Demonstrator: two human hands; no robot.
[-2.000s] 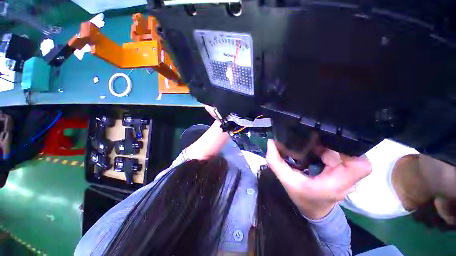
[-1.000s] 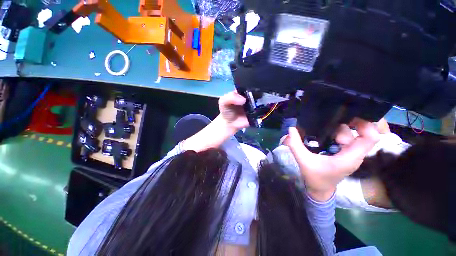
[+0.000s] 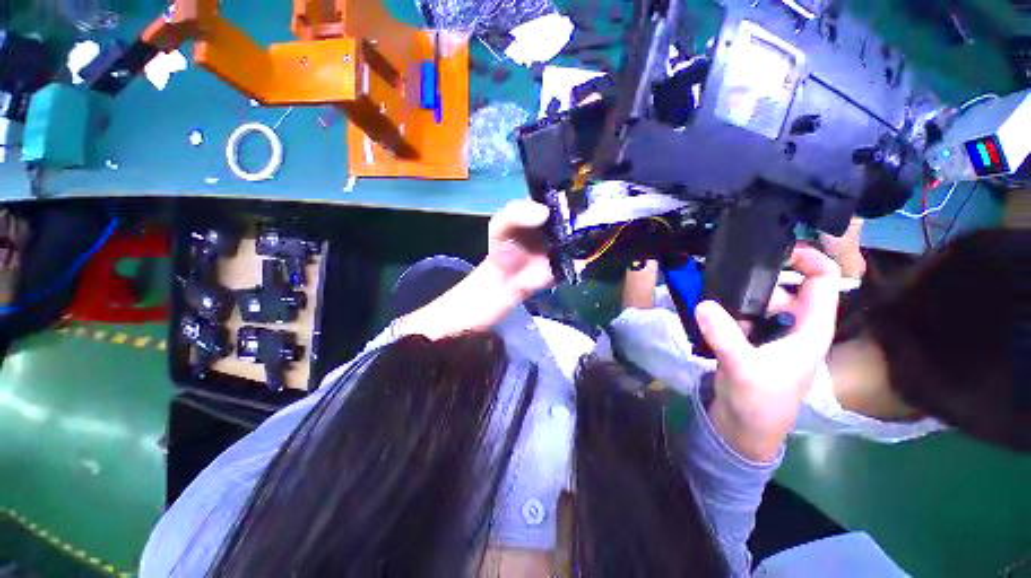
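A black device unit (image 3: 780, 124) with a pale label is held up in front of me, over the bench edge. Its housing is open at the left, where a broad white ribbon cable (image 3: 633, 203) and thin yellow and red wires show. My left hand (image 3: 522, 254) grips the opened left part (image 3: 565, 231) at its edge. My right hand (image 3: 780, 339) is closed round the black handle (image 3: 746, 254) below the body. Part of its fingers is hidden behind the handle. A bit of blue shows beside the handle.
The green bench bears an orange fixture (image 3: 407, 102), a white tape roll (image 3: 253, 151) and crinkled clear plastic (image 3: 497, 136). A parts tray (image 3: 251, 237) with several black units stands below left. A person (image 3: 950, 339) sits close at the right. A small device with a lit display (image 3: 986, 156) is at far right.
The unit has moved away from my face and turned, so its rounded body and open inside show more. Both hands keep their hold. The coworker's head and hands have shifted.
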